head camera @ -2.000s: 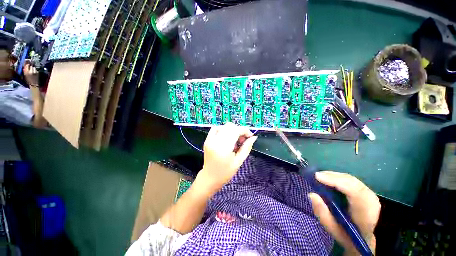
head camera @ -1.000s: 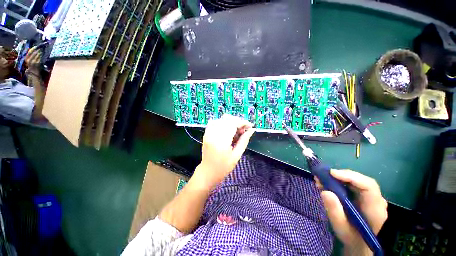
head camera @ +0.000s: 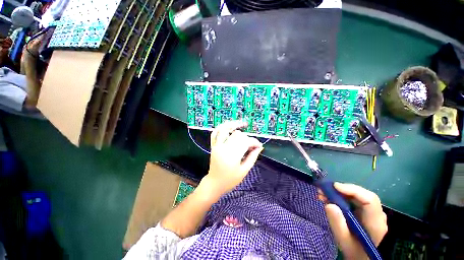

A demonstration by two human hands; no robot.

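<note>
A long green PCB panel [head camera: 300, 109] with pale edge rails lies in front of a flat black plate [head camera: 269, 45]. My right hand [head camera: 358, 216] holds a soldering iron [head camera: 351, 218] by its dark blue handle. The iron's thin metal tip is at the panel's front edge, right of the middle. My left hand [head camera: 233, 155] is at the front edge left of the middle, with thumb and fingers pinched on a thin solder wire [head camera: 197, 144]. The wire loops off the bench edge on the left, and a short end shows right of the fingertips.
A tall stack of boards and brown sheets [head camera: 71, 96] stands at left, a lower stack [head camera: 152, 203] below. A solder spool [head camera: 187, 19] is behind. At right are thin yellow sticks [head camera: 371, 106], a pot of silvery shavings [head camera: 419, 91] and a sponge [head camera: 445, 122]. Another person's arm [head camera: 31, 76] shows far left.
The bench, panel and plate have shifted right in the view. The iron's tip was nearer the panel's middle two seconds ago. My left hand has stayed pinched near the front edge.
</note>
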